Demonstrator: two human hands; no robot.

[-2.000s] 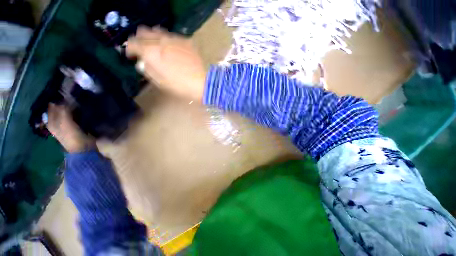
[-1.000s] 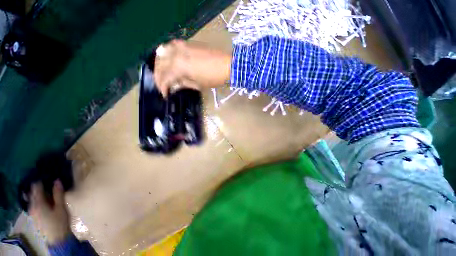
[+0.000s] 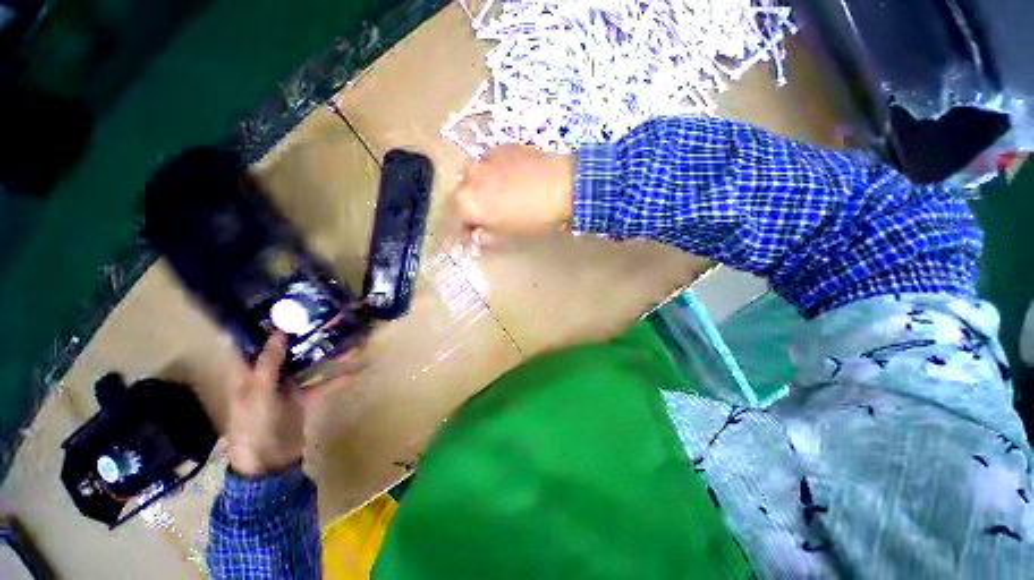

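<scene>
A black plastic housing [image 3: 232, 255] lies slanted at left centre, its far end blurred. A white round part shows at its near end. A long black cover or bar [image 3: 399, 232] stands out beside it, touching near its near end. My left hand [image 3: 270, 406] holds the housing's near end, fingers by the white part. My right hand [image 3: 513, 195] is right of the bar, over the cardboard, fingers bent together; whether a small part is between the fingertips cannot be told. Small shiny slivers [image 3: 459, 297] lie just below it.
A pile of white rods [image 3: 618, 68] lies at the far edge of the cardboard [image 3: 425, 385]. Another black unit [image 3: 142, 448] sits at lower left. The green belt [image 3: 147, 79] runs along the left. A teal-green crate [image 3: 726, 351] and a black bin with clear film [image 3: 918, 79] stand at right.
My right hand has let go of the glossy black piece and moved right. My left hand has left the lower-left unit and moved right onto the housing, which now lies slanted with its bar out.
</scene>
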